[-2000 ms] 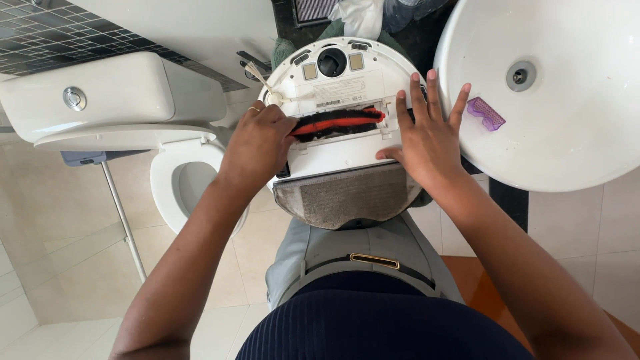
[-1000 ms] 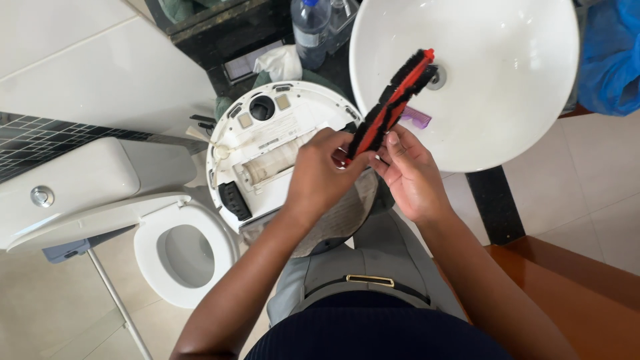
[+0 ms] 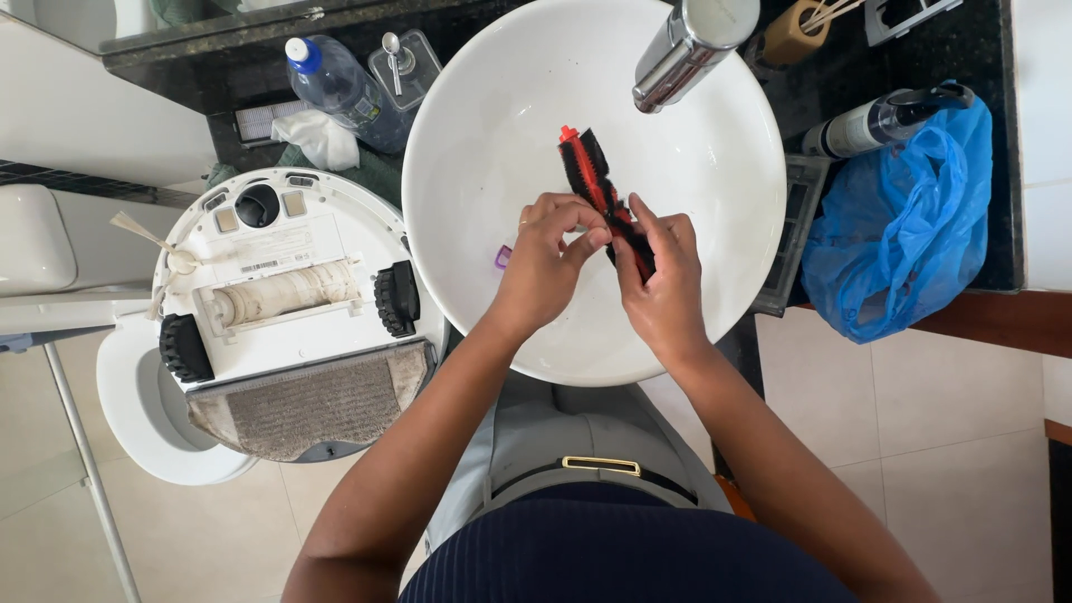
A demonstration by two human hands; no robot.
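Note:
A red and black bristled roller brush (image 3: 593, 177) from a robot vacuum is held over the white basin (image 3: 469, 167). My right hand (image 3: 662, 280) grips its lower part between thumb and fingers. My left hand (image 3: 554, 260) has thumb and forefinger pinched together at the brush's middle; whether anything is between them cannot be told. A small purple plastic piece (image 3: 502, 257) lies in the basin beside my left hand. The upturned robot vacuum (image 3: 310, 226) lies at the left, its brush bay (image 3: 285, 293) uncovered, with black wheels and a grey mop pad (image 3: 314, 402).
A chrome faucet (image 3: 682, 50) overhangs the basin. Behind at the left stand a plastic bottle (image 3: 347, 88) and a soap dispenser (image 3: 406, 67). A blue plastic bag (image 3: 904, 226), a dark bottle (image 3: 871, 121) and a grey frame (image 3: 796, 234) are at the right. The toilet (image 3: 142, 419) is below the vacuum.
The brush was at the vacuum's bay two seconds before; it has come out and moved right, over the basin. The view has shifted right.

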